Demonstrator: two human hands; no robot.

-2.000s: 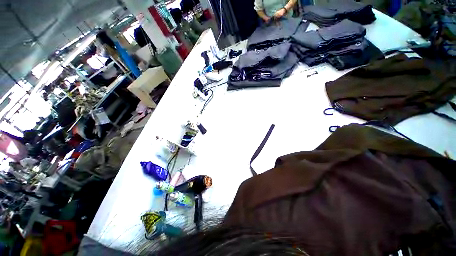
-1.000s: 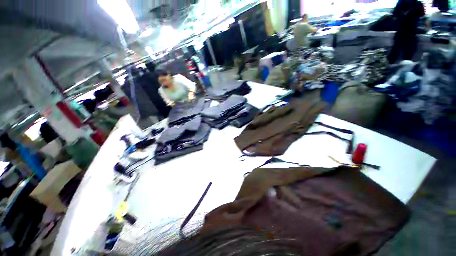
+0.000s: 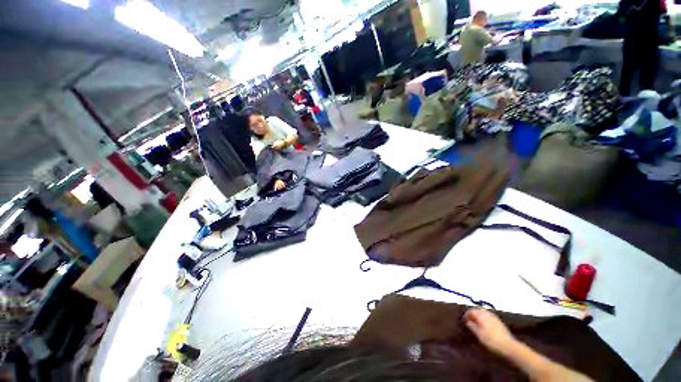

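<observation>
A brown sleeveless garment (image 3: 418,321) lies on the white table in front of me, partly hidden by my hair at the bottom edge. My right hand (image 3: 487,330) reaches in from the lower right, its fingers closed on the cloth near the garment's upper edge. A thin black hanger (image 3: 424,282) lies just beyond that edge. A dark narrow strip (image 3: 300,328) lies to the left of the garment. My left hand is not in view.
A second brown garment (image 3: 433,213) lies farther up, straps trailing right. A red thread cone (image 3: 580,281) stands at right, beside small tools (image 3: 556,300). Dark grey folded garments (image 3: 276,220) are stacked beyond, where another person (image 3: 272,134) works. Corded devices (image 3: 193,257) lie left.
The view has swung right and tilted since the first frame. My right hand has come into view on the brown garment. The other person's hand has moved onto the grey stack.
</observation>
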